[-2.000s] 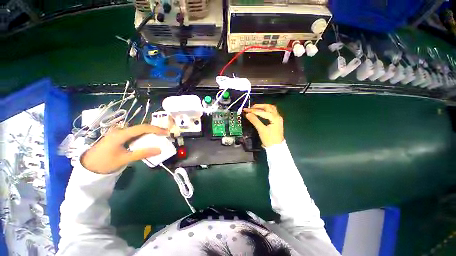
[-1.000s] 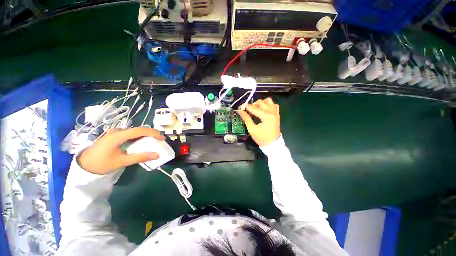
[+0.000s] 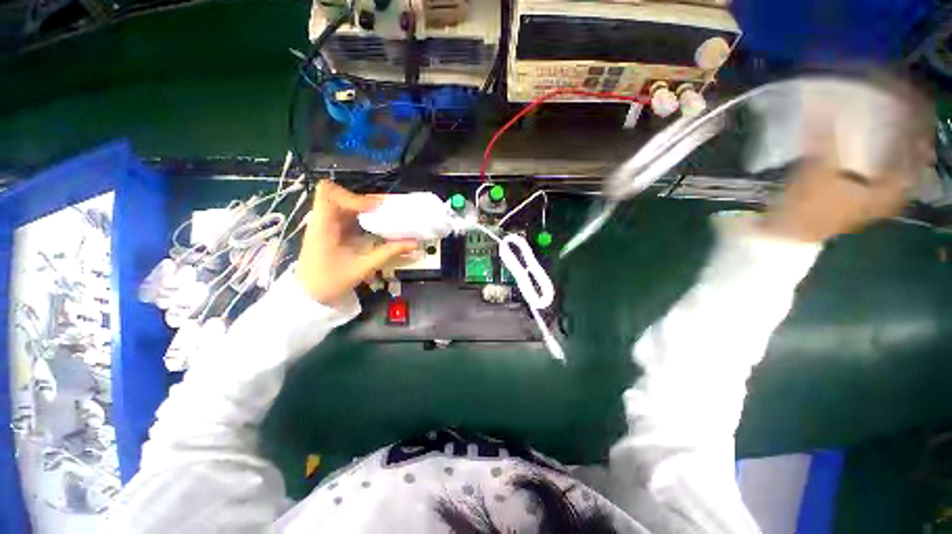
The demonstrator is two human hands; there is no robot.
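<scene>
My left hand [image 3: 350, 245] grips a white power adapter [image 3: 405, 215] at the test socket [image 3: 423, 261] on the left of the black fixture base [image 3: 470, 316]. Its bundled white cord [image 3: 527, 273] lies over the green circuit boards [image 3: 480, 259], loose end pointing down towards me. My right hand [image 3: 835, 193] is far right near the hanging adapters, blurred. It holds another white adapter [image 3: 851, 125], whose cord trails left. The red switch [image 3: 398, 311] shows at the fixture's front left.
Adapters with tangled cords [image 3: 224, 256] lie left of the fixture, beside a blue bin [image 3: 141, 302]. A bench meter [image 3: 621, 47] with a red lead and a vented power supply [image 3: 407, 47] stand at the rear. Green buttons [image 3: 497, 194] stand behind the boards.
My left hand has moved up and right from the front left with its adapter to the socket. My right hand has left the boards and moved far right with the other adapter, which was on the socket.
</scene>
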